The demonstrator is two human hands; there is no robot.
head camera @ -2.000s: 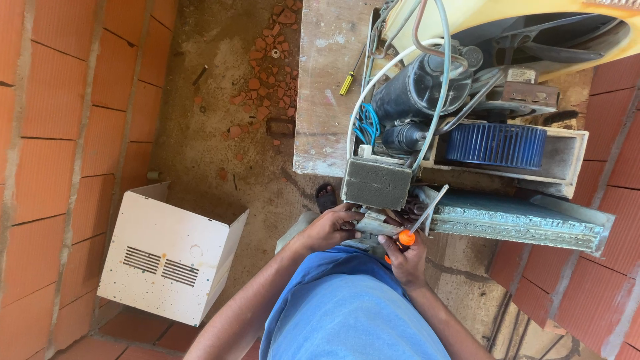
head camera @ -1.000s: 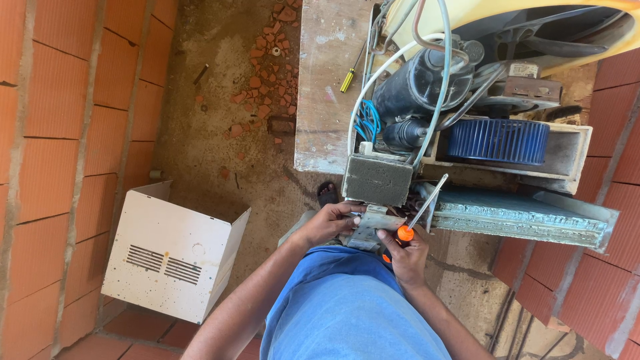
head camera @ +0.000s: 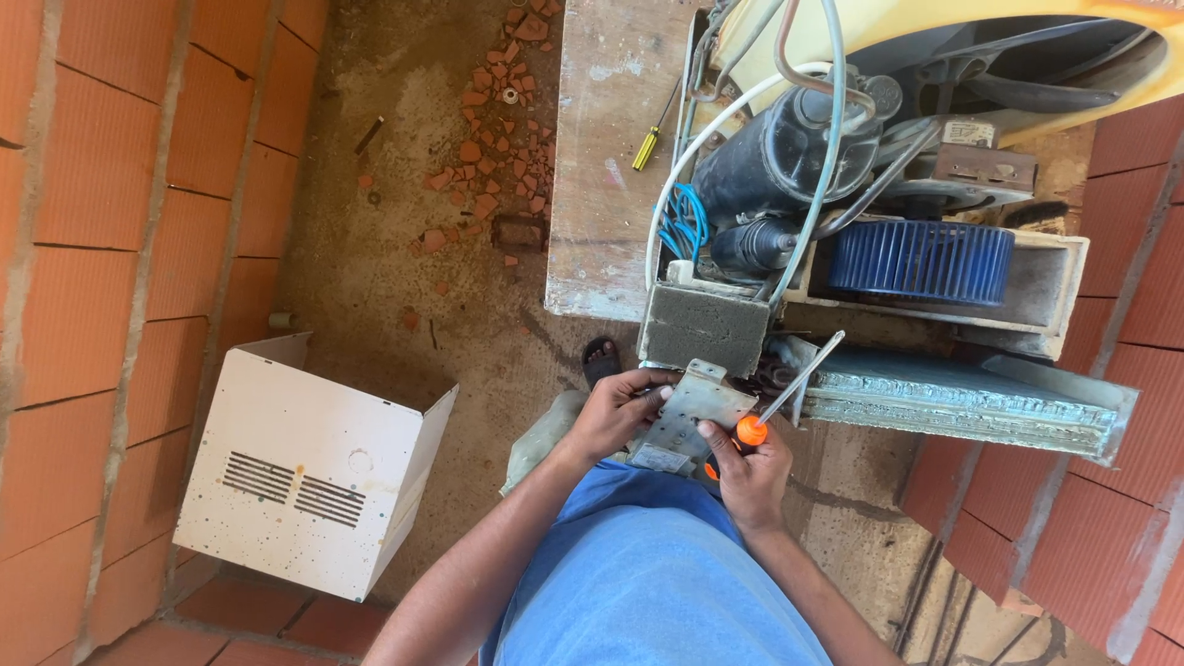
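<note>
My left hand (head camera: 622, 413) grips the left edge of a perforated metal bracket plate (head camera: 696, 407), held close to my body. My right hand (head camera: 754, 470) holds a screwdriver with an orange and black handle (head camera: 751, 430), its shaft pointing up and right, and its thumb rests on the plate's lower right. Just beyond the plate is a block of grey foam (head camera: 703, 328) on the opened air conditioner unit. Right of the screwdriver extends the finned coil (head camera: 962, 398). The unit also shows a black compressor (head camera: 786, 148), a blue blower wheel (head camera: 921, 262) and bent copper tubes.
A wooden board (head camera: 601, 185) under the unit bears a yellow-handled screwdriver (head camera: 647, 148). On the left stands a white metal casing (head camera: 287, 481) with vent slots. Broken brick pieces (head camera: 486, 176) lie on the floor. Brick walls (head camera: 88, 305) rise at both sides. A sandaled foot (head camera: 600, 359) shows below.
The metal plate has turned in my hands so that more of its flat, perforated face shows. The right hand's screwdriver has stayed in its grip, its shaft slightly shifted.
</note>
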